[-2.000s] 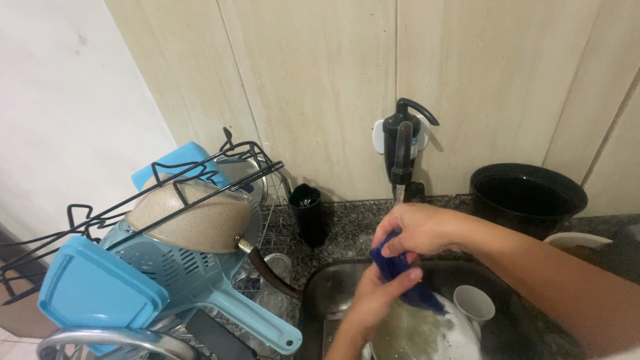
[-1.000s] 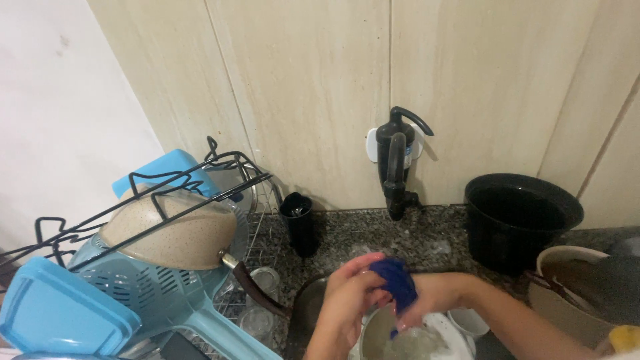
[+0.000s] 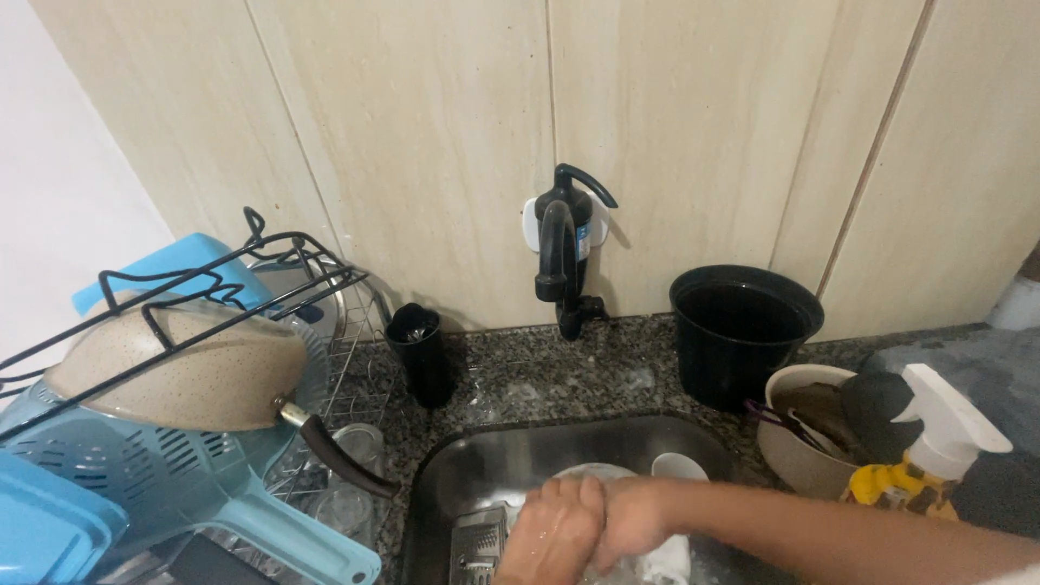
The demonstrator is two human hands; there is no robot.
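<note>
My left hand (image 3: 556, 524) and my right hand (image 3: 638, 516) are pressed together over the steel sink (image 3: 487, 451), fingers curled. Whatever lies between them is hidden; no blue cloth shows now. Under them is a whitish dish (image 3: 597, 470), mostly covered. A white cup (image 3: 679, 467) stands just behind my right wrist, and a white item (image 3: 668, 561) lies below it. To the left of my left hand a metal grater (image 3: 478, 543) rests in the sink. The black faucet (image 3: 556, 252) is on the wall behind.
At left, a wire dish rack (image 3: 357, 349) holds a speckled pan (image 3: 187, 366), a light blue colander (image 3: 138, 463) and blue containers (image 3: 57, 520). A black cup (image 3: 422, 357) stands behind the sink. At right are a black pot (image 3: 743, 349), a beige pot (image 3: 800, 455) and a spray bottle (image 3: 942, 439).
The dark blue cloth seen in my hands in both earlier frames is out of sight. My hands have closed together. The view has shifted, bringing the spray bottle in more fully at right.
</note>
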